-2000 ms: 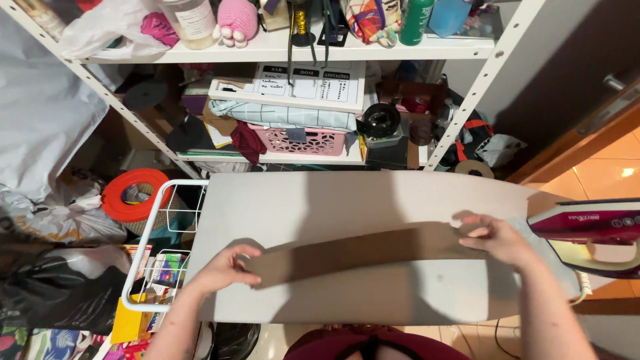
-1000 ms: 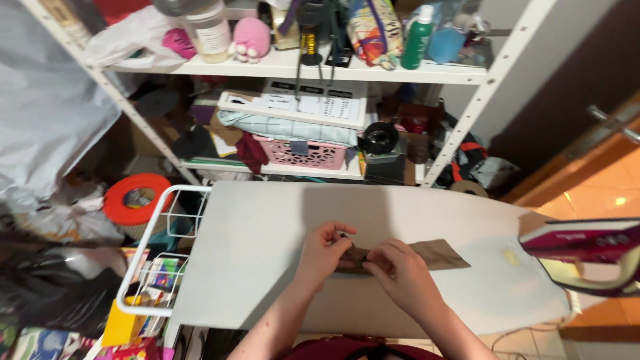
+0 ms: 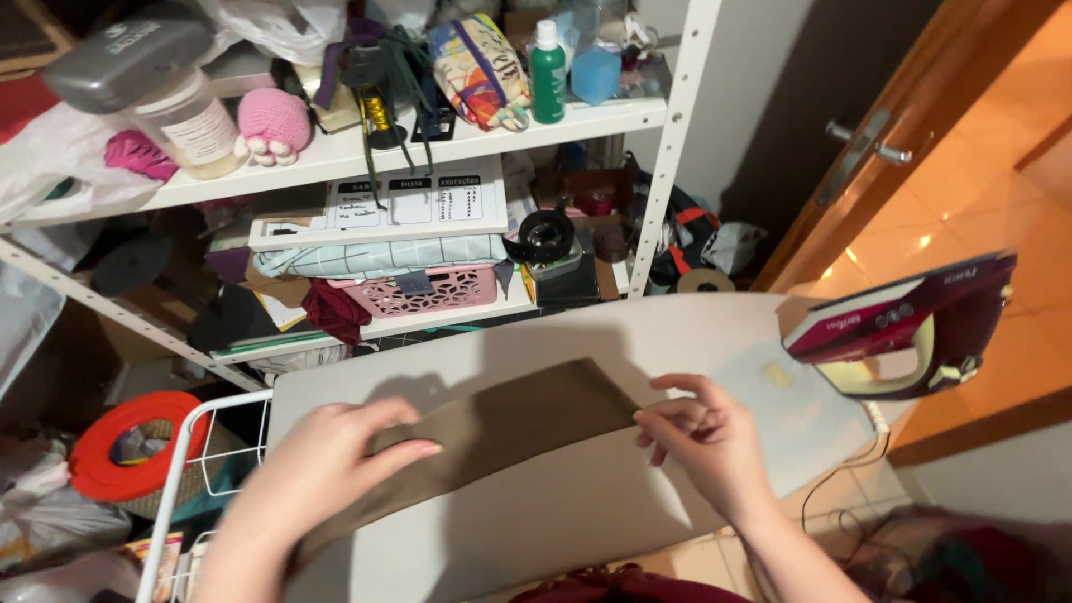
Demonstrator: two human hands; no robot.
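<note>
A strip of brown fabric [image 3: 519, 419] lies slantwise across the light-covered ironing board [image 3: 536, 511]. My right hand [image 3: 703, 444] pinches the strip's right corner between thumb and forefinger, the other fingers curled. Over the strip's left part is my left hand [image 3: 343, 452], slightly blurred, thumb and fingers apart with nothing between them; its wrist and forearm hide some of the fabric. A maroon and cream clothes iron [image 3: 913, 335] rests at the board's right end, beyond my right hand.
Behind the board stands a white metal shelf [image 3: 586, 126] with a pink basket [image 3: 427, 293], a green bottle [image 3: 548, 75] and a crocheted pink toy [image 3: 272, 126]. A white wire rack [image 3: 172, 477] and a red ring-shaped rim [image 3: 92, 452] are at left. The iron's cord [image 3: 808, 494] hangs at right.
My hands, close together on the fabric one second ago, have moved apart. The strip, bunched between them then, now lies spread out. The view has shifted noticeably.
</note>
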